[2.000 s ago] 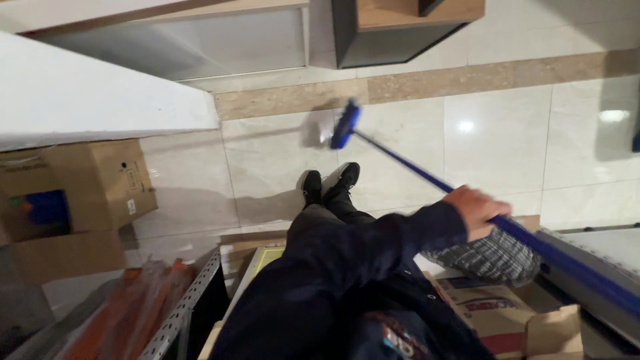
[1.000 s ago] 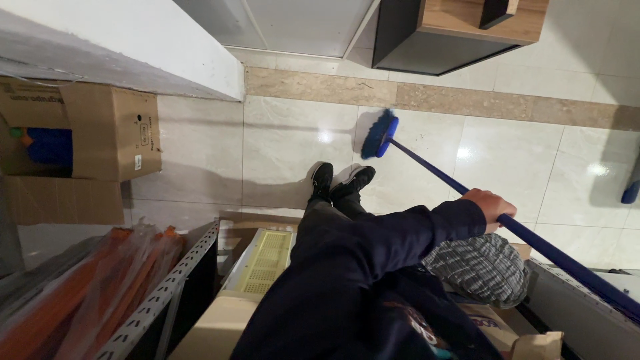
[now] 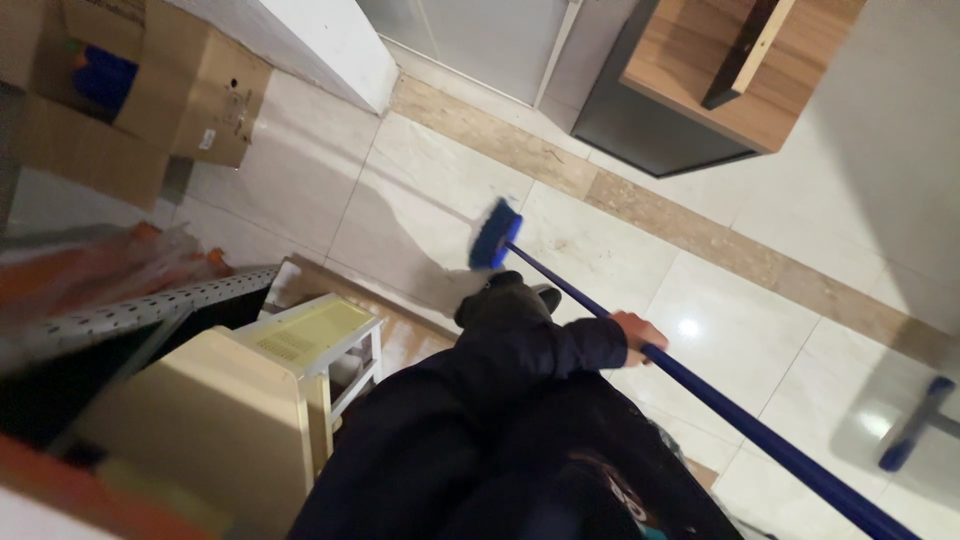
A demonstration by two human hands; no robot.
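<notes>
My left hand (image 3: 637, 339), at the end of a dark sleeve reaching across my body, is closed around the blue handle (image 3: 750, 421) of a broom. The handle slants from lower right toward my feet. At its far end, the broom head (image 3: 496, 234), with dark blue bristles, is at the floor close beyond my black shoes (image 3: 506, 279). Small dark specks (image 3: 589, 251) lie on the pale tiles to the right of the head. My right hand is out of view, as is the handle's upper end.
An open cardboard box (image 3: 214, 112) stands at upper left, near a white wall edge (image 3: 322, 52). A wood-topped cabinet (image 3: 697, 56) is at upper right. A yellow-topped step stool (image 3: 319, 330) and a perforated metal strip (image 3: 165, 300) are at left. A blurred blue bar (image 3: 916, 424) is at right.
The broom head has shifted closer to the toes of my shoes. My left hand keeps its hold on the handle. The view has turned noticeably.
</notes>
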